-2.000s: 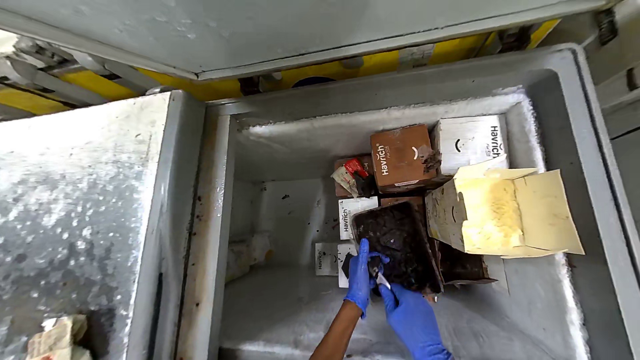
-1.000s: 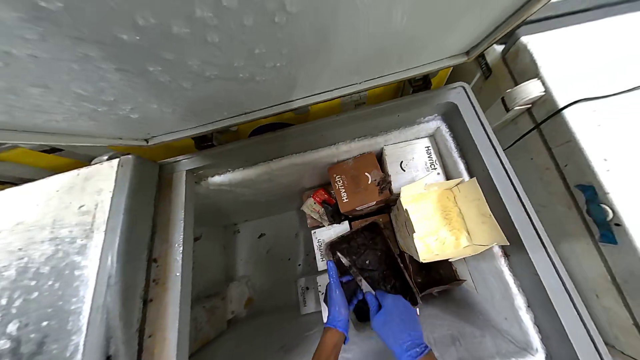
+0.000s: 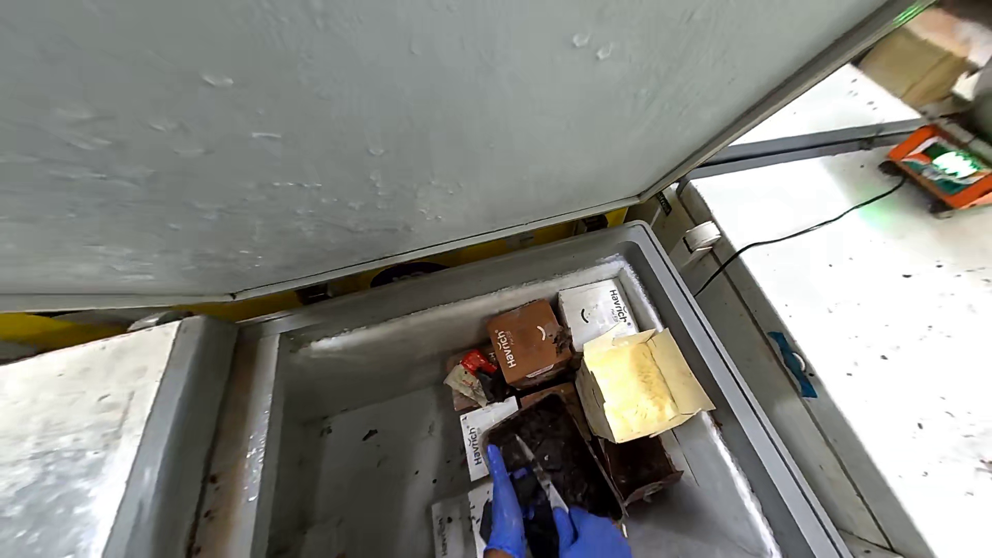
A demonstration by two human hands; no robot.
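Observation:
A dark rectangular tub (image 3: 570, 457) of dark brown, lumpy stuff lies tilted on boxes inside a chest freezer. My right hand (image 3: 593, 535), in a blue glove, grips the white handle of a knife (image 3: 540, 469), its blade over the dark stuff. My left hand (image 3: 505, 508), also blue-gloved, is at the tub's left edge, fingers pointing up; its hold is partly hidden. An open carton of pale yellow stuff (image 3: 639, 384) stands right of the tub. Behind are a brown box (image 3: 528, 341) and a white box (image 3: 595, 310). A red and white wrapper (image 3: 473, 376) lies beside the brown box.
The raised freezer lid (image 3: 349, 139) spans the upper view. The freezer's grey rim (image 3: 697, 333) runs along the right. Another white-topped unit (image 3: 876, 310) stands beyond it, bearing an orange-framed device (image 3: 942, 167) with a black cable. White boxes (image 3: 484, 434) lie left of the tub.
The view has swung, bringing the orange device in at the right. Both hands stay at the tub; the knife blade, not plain two seconds ago, now shows clearly over the dark stuff.

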